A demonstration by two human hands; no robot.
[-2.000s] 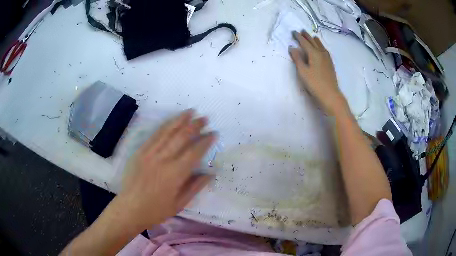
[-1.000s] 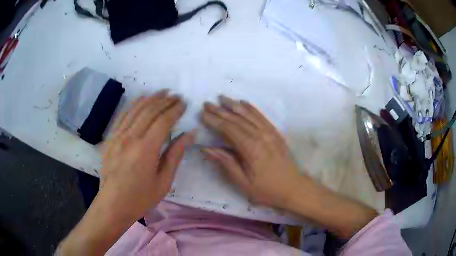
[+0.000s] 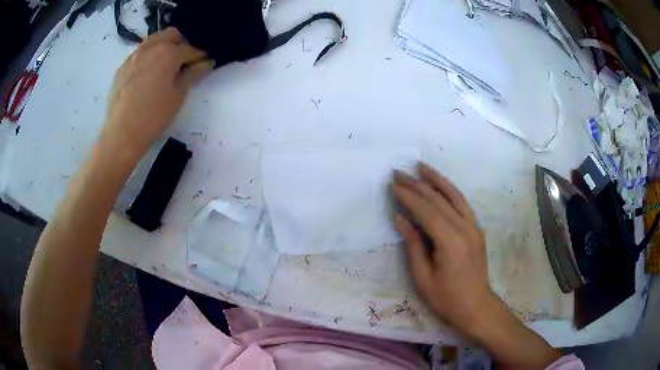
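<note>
A thin white sheet (image 3: 326,202) lies flat in the middle of the table. My right hand (image 3: 443,242) is at its right edge, palm down with fingers slightly apart, gripping nothing. My left hand (image 3: 153,90) reaches to the near left corner of the black pile of cut pieces (image 3: 223,29) at the far edge. Its fingertips are bent at the pile, and whether they pinch a piece is hidden. A shiny pale pocket template (image 3: 230,247) lies left of the sheet, near the front edge. The stack with a black band (image 3: 161,184) lies behind my left forearm, partly hidden.
The iron (image 3: 561,227) rests on a dark pad (image 3: 604,289) at right. White layered pieces (image 3: 456,43) and a loose white strip lie at the far right. Crumpled white scraps (image 3: 626,123) are at the right edge. Red-handled scissors (image 3: 20,94) lie far left.
My left hand has moved from the table's middle up to the black pile. My right hand has moved right. The white sheet and template now show uncovered.
</note>
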